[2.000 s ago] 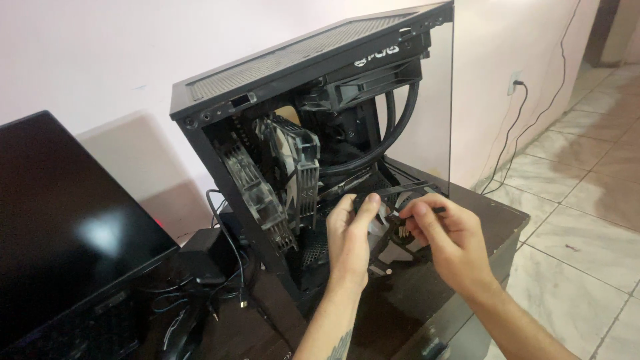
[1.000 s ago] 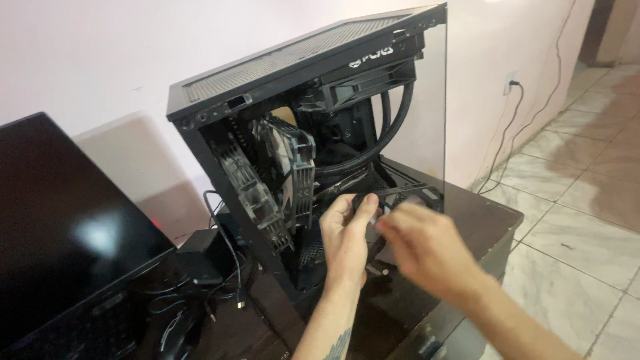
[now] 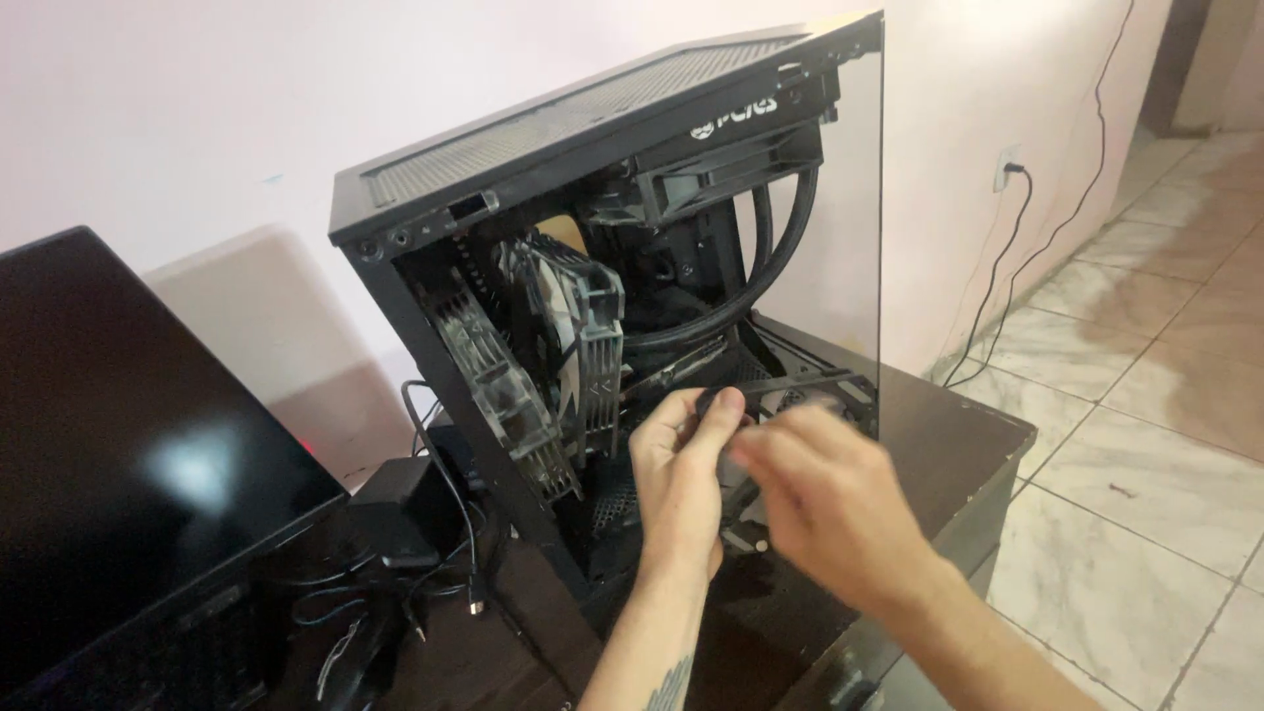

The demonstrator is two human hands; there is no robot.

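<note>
My left hand [image 3: 686,464] grips a small dark part between thumb and fingers, too hidden to name. Close beside it, my right hand [image 3: 825,494] is blurred, its fingers bent at the same part; whether it holds anything does not show. Both hands are in front of the lower part of a black computer case [image 3: 592,138] whose near side is uncovered. Inside it show a fan unit [image 3: 592,346] with a clear frame, a second fan [image 3: 504,395] at the front edge, a radiator [image 3: 731,168] under the top and black cooling tubes [image 3: 790,247].
A monitor [image 3: 148,464] stands at the left. Between it and the case lie a black box-shaped object [image 3: 405,504] and loose cables [image 3: 464,563]. The case rests on a dark wooden cabinet [image 3: 958,434]. A plug sits in a wall outlet [image 3: 1007,168], its cable hanging to the tiled floor [image 3: 1136,464].
My right hand has turned over beside the left, its back now toward the view, and it blurs with motion. My left hand has stayed in about the same place.
</note>
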